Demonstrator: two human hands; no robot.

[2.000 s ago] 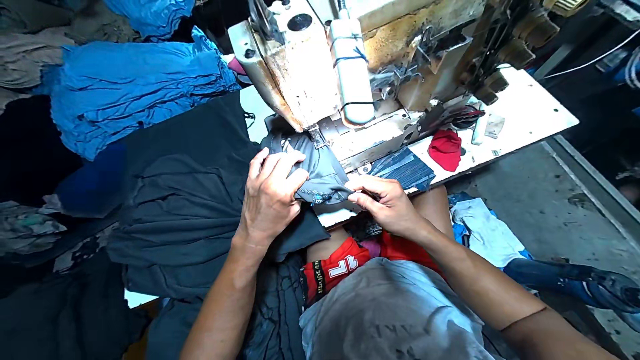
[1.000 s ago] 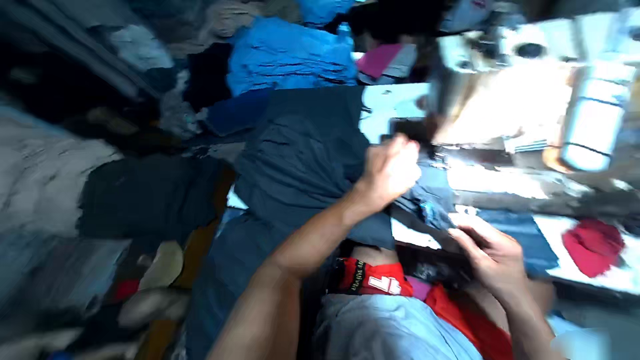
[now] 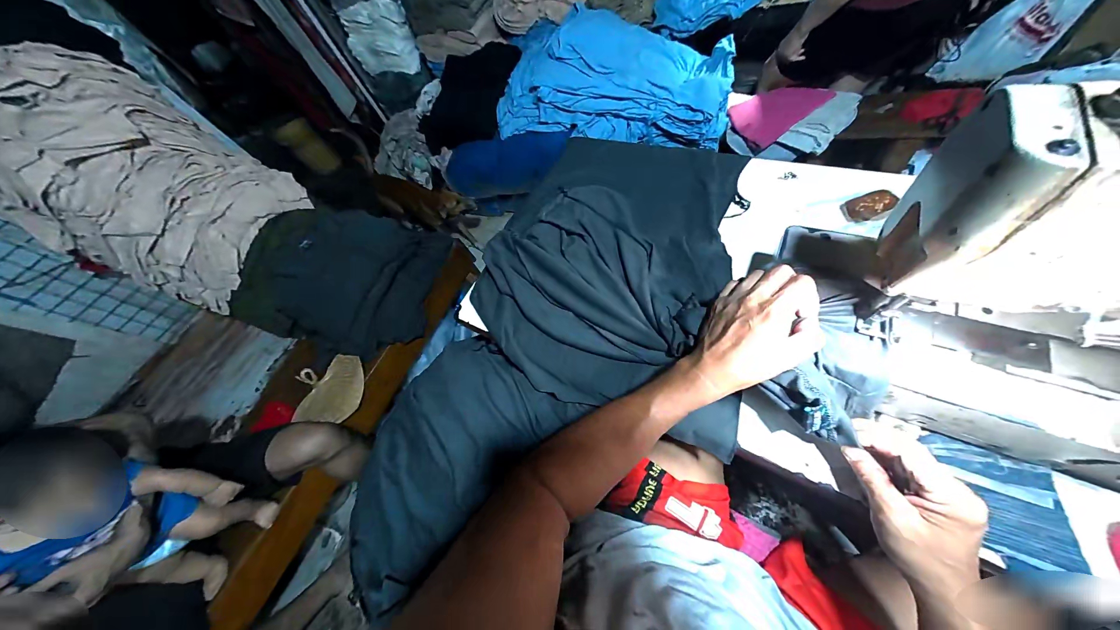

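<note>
Dark grey fabric [image 3: 604, 262] is spread over the white sewing table [image 3: 779, 188] and hangs off its left edge. My left hand [image 3: 761, 328] grips a bunched part of the cloth just left of the needle area of an industrial sewing machine [image 3: 989, 175]. Lower right, my right hand [image 3: 919, 499] pinches the end of a narrow grey strip between thumb and fingers. Between both hands, grey-blue cloth [image 3: 849, 350] runs under the machine's presser foot [image 3: 879, 324], which glare partly hides. Folded striped denim [image 3: 1006, 490] lies to the right of my right hand.
Blue garments [image 3: 612, 79] are piled behind the table. Beige cloth [image 3: 131, 175] and dark folded cloth [image 3: 350, 271] lie at the left. A small child and part of another person are at lower left by a wooden bench [image 3: 297, 516]; another person's arm shows at the top.
The view has swung left, bringing the beige cloth and the people at lower left into sight. Both hands stay at the cloth by the machine.
</note>
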